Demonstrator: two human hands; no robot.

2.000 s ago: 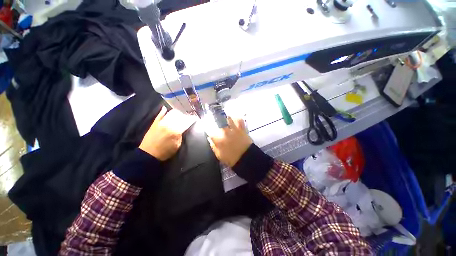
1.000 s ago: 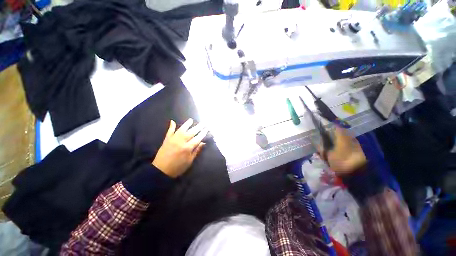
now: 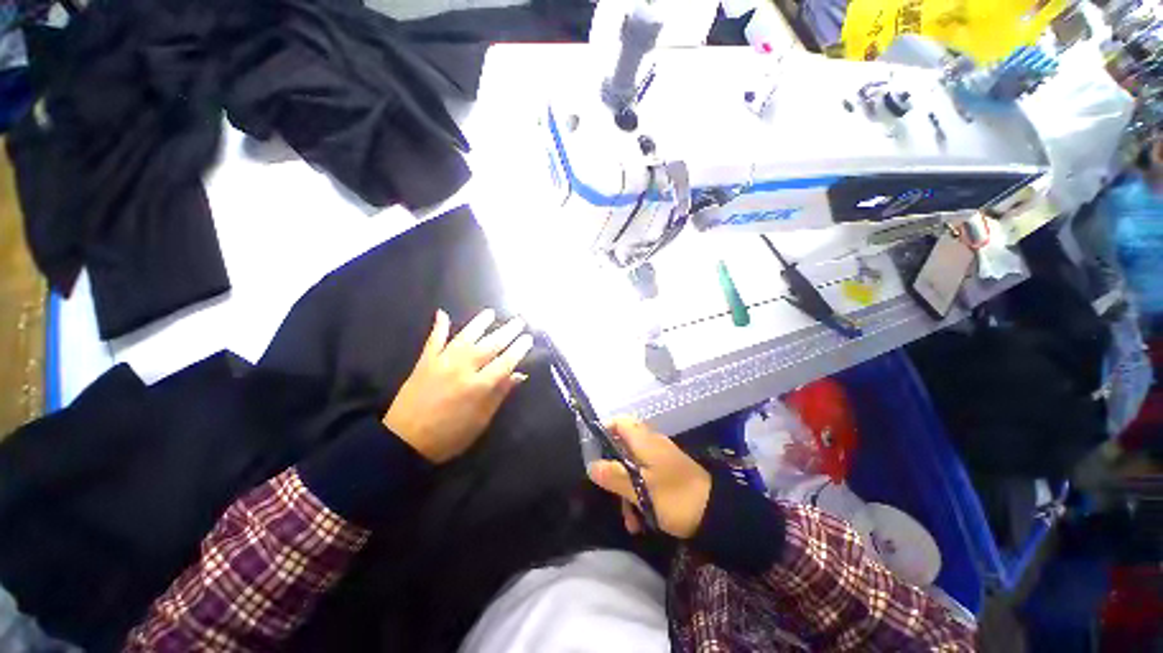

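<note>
Black cloth (image 3: 370, 287) lies over the left of the white table and across my lap. My left hand (image 3: 462, 387) lies flat on it with fingers spread, left of the needle area. My right hand (image 3: 663, 478) holds the black-handled scissors (image 3: 589, 415) by the handles. Their blades point up and left to the cloth's right edge, near my left fingertips. Glare hides whether the tips touch the cloth. The white sewing machine (image 3: 778, 160) stands behind, its presser foot area (image 3: 644, 274) bare of cloth.
A green tool (image 3: 733, 293), a dark narrow cutter (image 3: 816, 300) and a yellow item (image 3: 860, 292) lie on the machine bed, with a pale tag (image 3: 944, 271) farther right. A blue basket (image 3: 950, 472) with red and white bags stands below right. More black cloth (image 3: 140, 166) is heaped at the back left.
My right hand left the machine, took hold of the scissors on the right and brought them left to the cloth's edge. My left hand moved off the needle area and now lies flat on the cloth.
</note>
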